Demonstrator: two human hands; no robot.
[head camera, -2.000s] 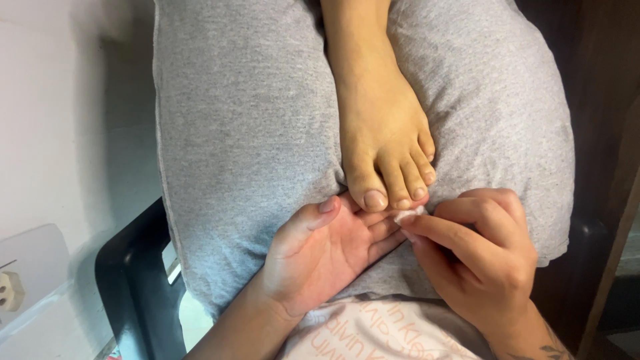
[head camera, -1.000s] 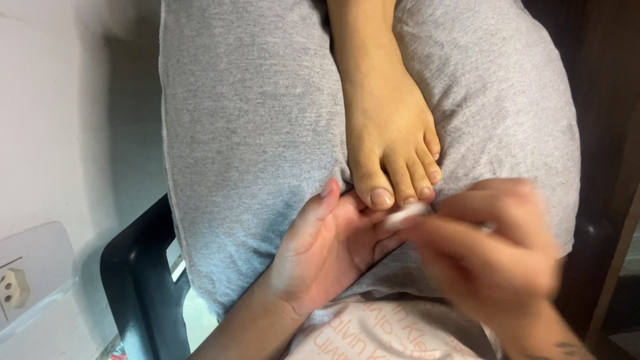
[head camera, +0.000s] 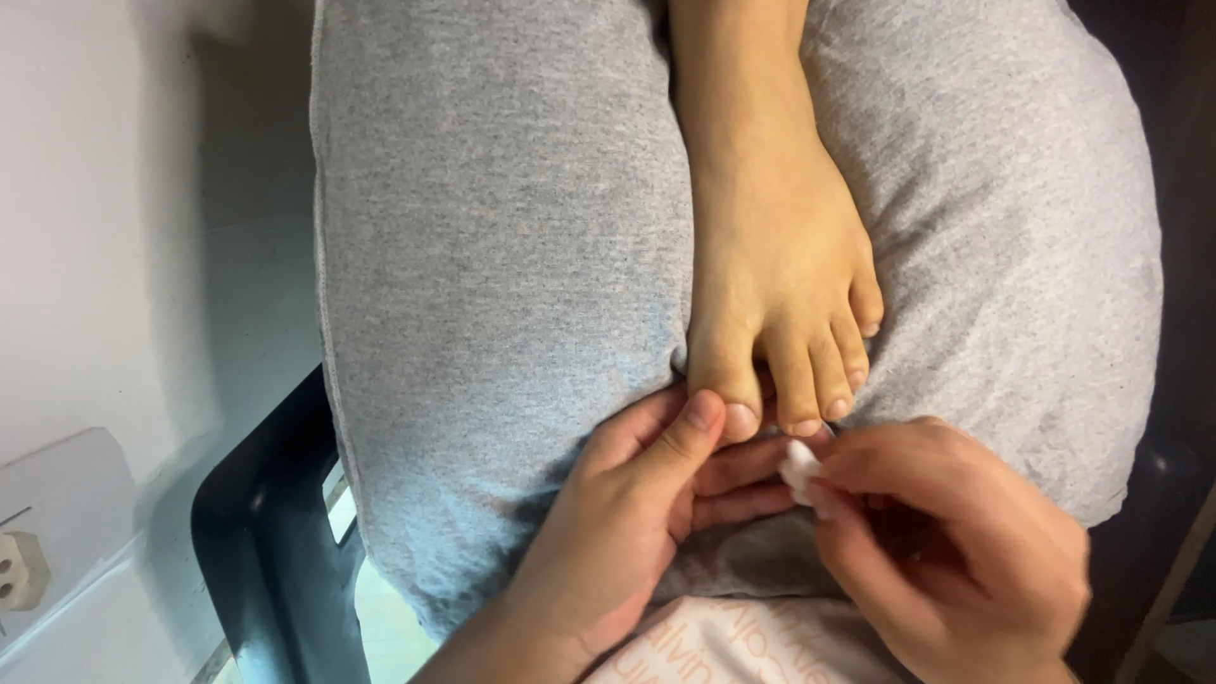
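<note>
Another person's bare foot (head camera: 779, 237) rests on a grey fabric pillow (head camera: 503, 209), toes toward me. My left hand (head camera: 636, 494) is at the toes, its thumb against the side of the big toe (head camera: 727, 380) and its fingers reaching beneath the toes. Between the thumb and fingers of my right hand (head camera: 950, 532) is a small white piece, seemingly cotton (head camera: 800, 470), just below the tip of the second toe. Whether the white piece touches that toe I cannot tell.
A black plastic chair armrest (head camera: 271, 513) stands at the left of the pillow. Beyond it is a pale wall with a power socket (head camera: 21, 570). Printed light fabric (head camera: 741, 646) lies at the bottom edge, near my wrists. Dark furniture is at the far right.
My left thumb, earlier apart from the toes, has closed onto the big toe. The toes have spread, with a gap beside the big toe. My right hand still holds the white piece.
</note>
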